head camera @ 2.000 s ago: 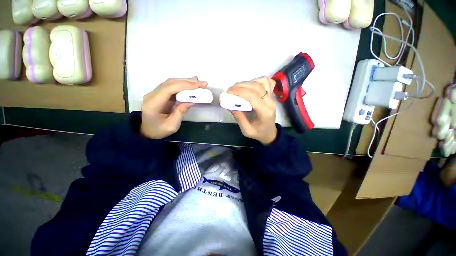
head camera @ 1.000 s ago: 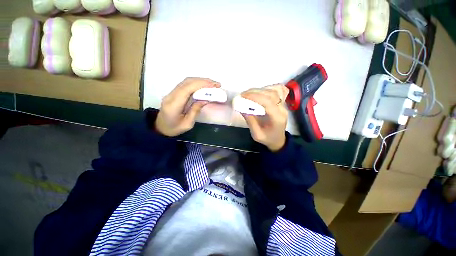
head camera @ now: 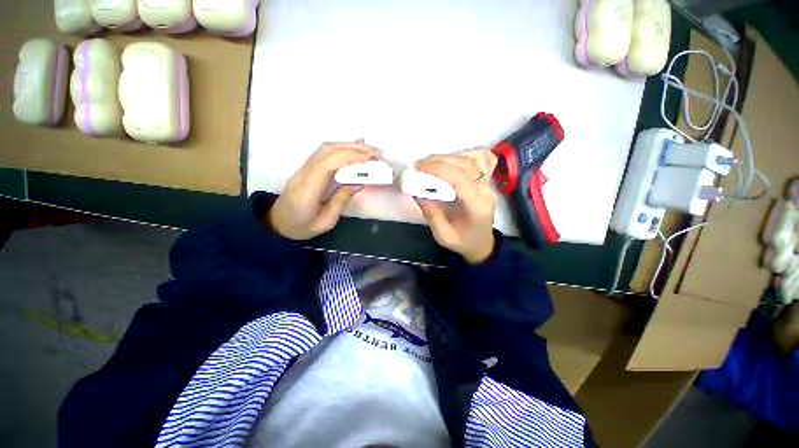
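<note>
My left hand holds one thin white hand warmer half between thumb and fingers, its small dark port slot facing me. My right hand holds another white hand warmer half, also slot towards me and slightly tilted. The two halves are apart, with a small gap between them, over the front edge of the white work sheet. The red and black infrared thermometer lies on the sheet just right of my right hand.
Cream and pink hand warmers stand in rows on the cardboard sheet at left; two more stand at top right. A power strip with chargers and white cables is at right. Beyond are cardboard flaps and a person's blue sleeve.
The view has shifted, so the bench sits further right and slightly lower than in the earliest frame. Both hands still hold the halves, now slightly closer together than one second ago.
</note>
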